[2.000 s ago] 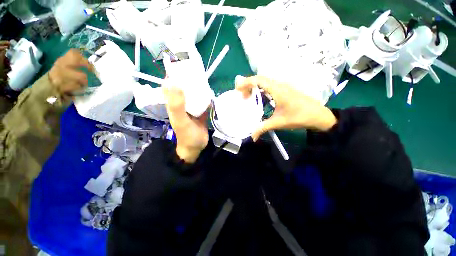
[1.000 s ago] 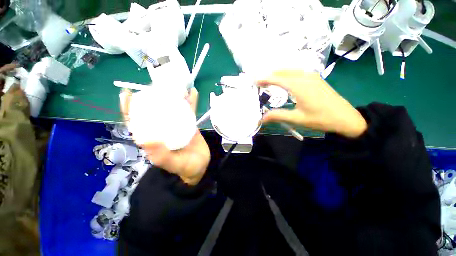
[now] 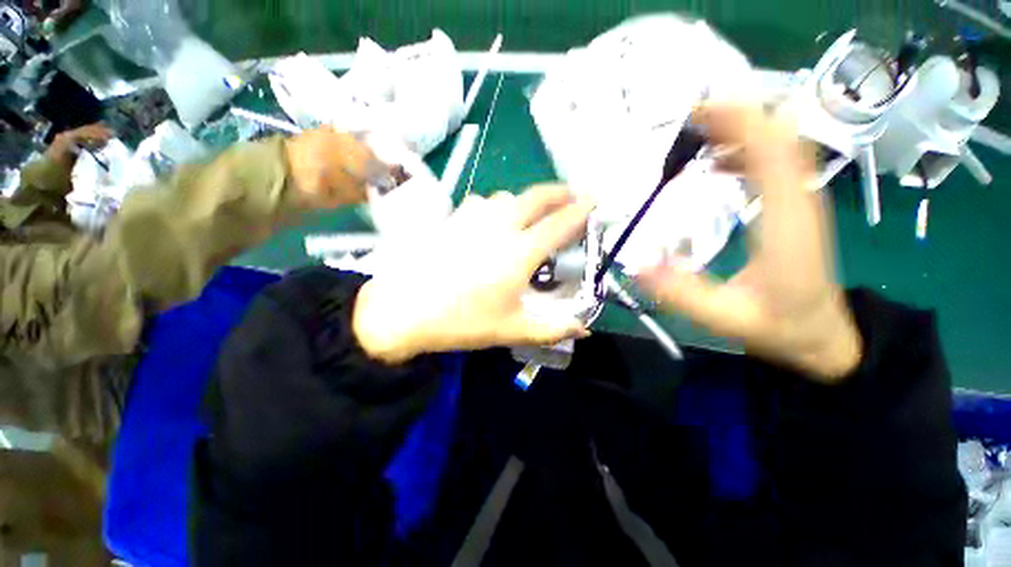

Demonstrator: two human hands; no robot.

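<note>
A white camera body is at the bench's front edge, its round open side turned to the right. My left hand is closed around it from the left and hides much of it. A black cable runs from the opening up to my right hand. My right hand is blurred and raised, with the cable's thick dark end at its upper fingertips and the thumb apart. A short ribbon with a white-and-blue tip hangs below the body. A slim antenna sticks out to the lower right.
Another person's sleeved arm reaches in from the left to a white camera unit beside my left hand. A bagged mound of white parts lies behind. Wired camera units stand at right. Blue bins flank my lap.
My left hand has left the white cover and now grips the camera body. My right hand has moved up and right with the black cable. The other person's arm has reached in from the left.
</note>
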